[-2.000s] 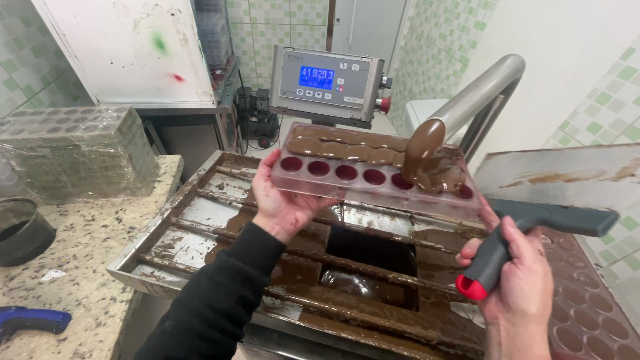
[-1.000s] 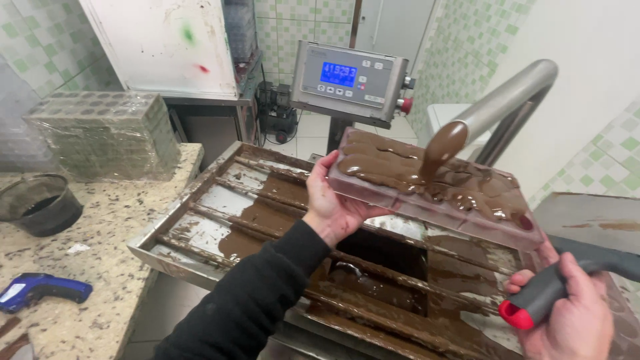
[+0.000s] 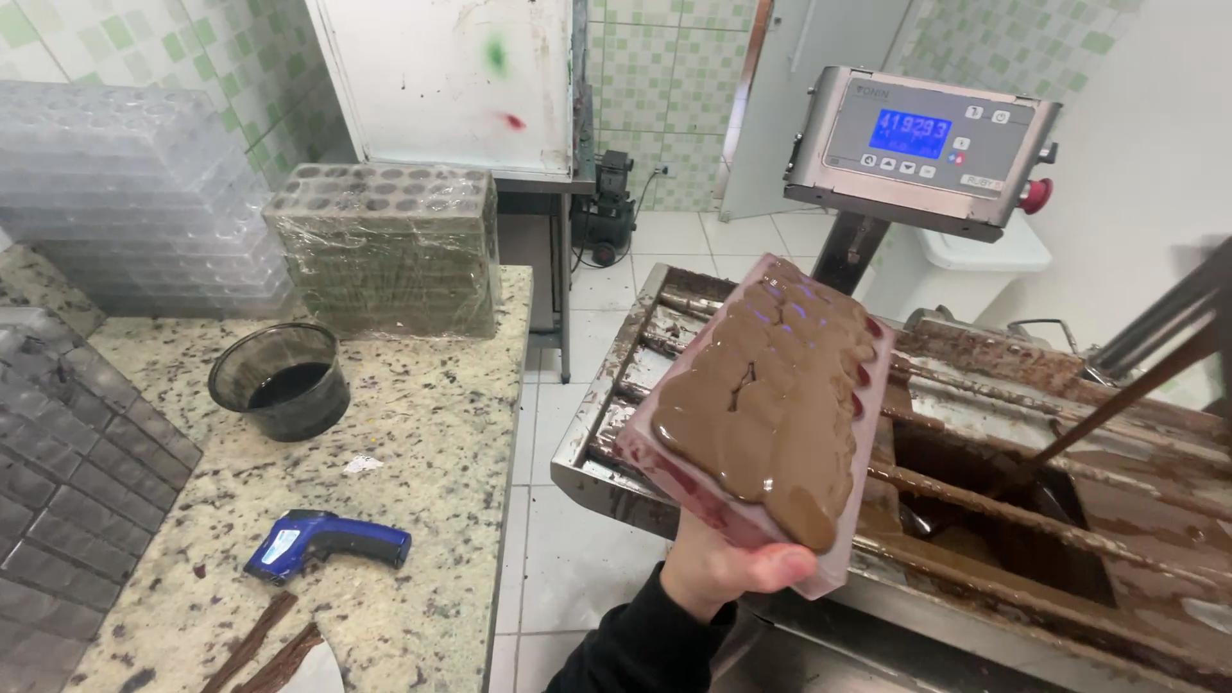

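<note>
My left hand [image 3: 736, 568] grips the near end of a clear plastic chocolate mold [image 3: 640, 452], thumb on its edge. Melted chocolate [image 3: 770, 395] covers most of the mold's top, and dark red cavities show along its right side. The mold is tilted over the left part of the rail-topped tank of a chocolate tempering machine [image 3: 597, 481]. To its right, a stream of chocolate [image 3: 1116, 399] falls between the rails into the tank's dark opening. My right hand is out of view, and so is the grey scraper with a red end that it held.
On the speckled stone counter [image 3: 433, 462] at left lie a blue infrared thermometer [image 3: 327, 544], a bowl of dark liquid [image 3: 279, 380], a wrapped stack of molds [image 3: 385, 250] and more stacked molds [image 3: 125, 202]. The machine's control panel [image 3: 924, 154] rises behind the tank.
The mold has moved left, out from under the chocolate stream, and has turned lengthwise. Chocolate now covers most of its top. My right hand and the scraper have left the view, which has swung left.
</note>
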